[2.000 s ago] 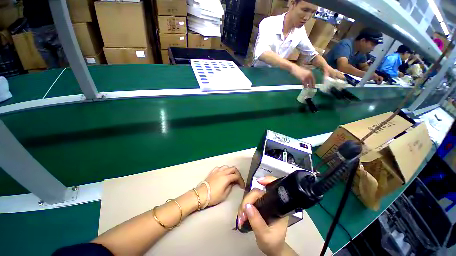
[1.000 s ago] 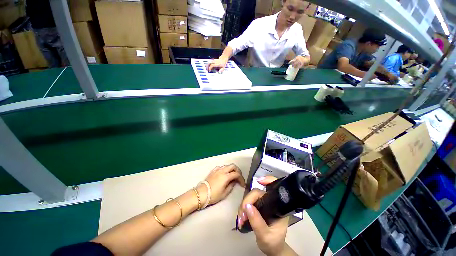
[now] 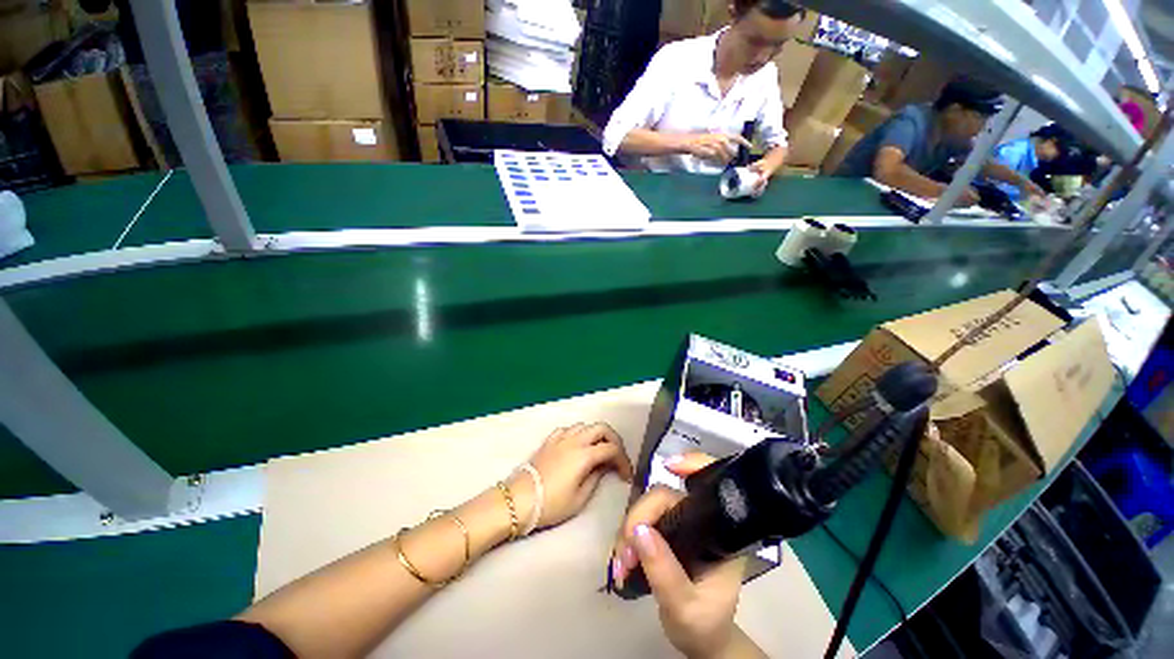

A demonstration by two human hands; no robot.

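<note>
My right hand (image 3: 679, 566) is closed around the thick black electric screwdriver (image 3: 740, 505), whose thin bit points down to the left, close over the beige work mat (image 3: 373, 483). The black cord (image 3: 888, 515) hangs from its upper end. My left hand (image 3: 576, 474), with bracelets on the wrist, rests on the mat. Its fingers are bent and it holds nothing that I can see. Its fingertips are beside the grey-white screw feeder (image 3: 744, 386), which stands behind the screwdriver and is partly hidden by it.
An open brown carton (image 3: 978, 386) stands right of the feeder. Hair dryer units (image 3: 824, 245) lie on the green conveyor belt (image 3: 554, 303). Across it are a white parts tray (image 3: 567, 191) and a person in a white shirt handling another unit. A metal post (image 3: 77, 412) rises at left.
The hair dryer units on the belt have moved left. The person opposite has taken a hand off the parts tray and now has both hands at a unit. My hands have hardly moved.
</note>
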